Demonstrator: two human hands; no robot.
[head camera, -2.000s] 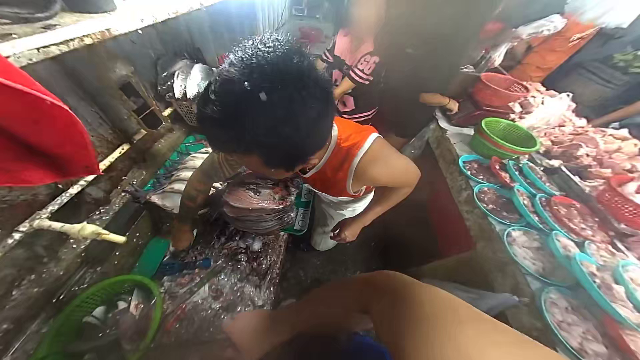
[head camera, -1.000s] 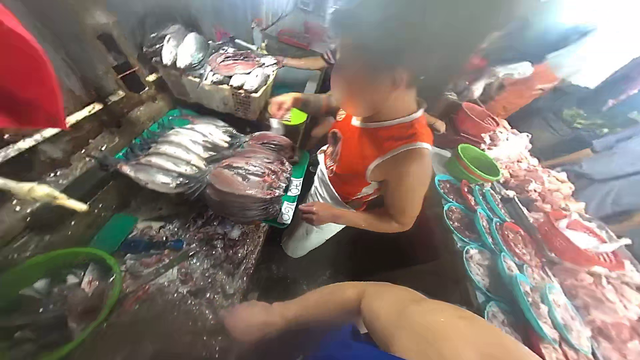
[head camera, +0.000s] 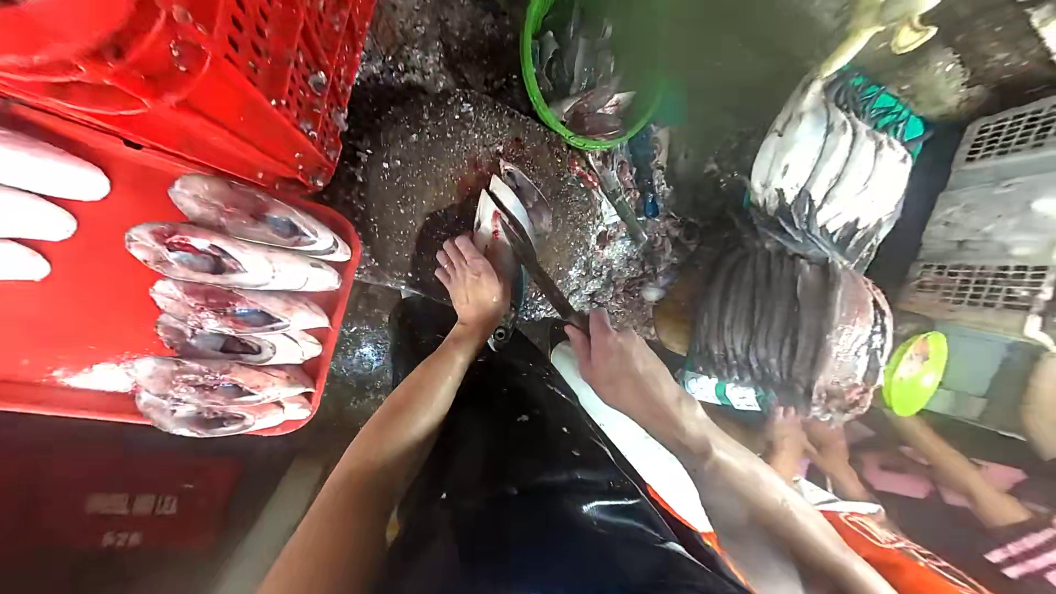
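A silvery fish lies on the round, wet chopping block, its eye end toward my apron. My left hand presses on the fish with spread fingers. In my right hand is the handle of a long dark knife, its blade angled up and left over the fish's body. A cut piece of fish lies along the blade's far side. Blood and scraps mark the block around them.
Gutted fish lie on a red tray at left, below a red crate. A green basket with fish parts stands behind the block. Stacked fish are at right, near another person's hands and a yellow-green bowl.
The view has swung down onto the block. Both my hands are now in sight at the fish, the right one with a knife; the red tray of fish has come into view.
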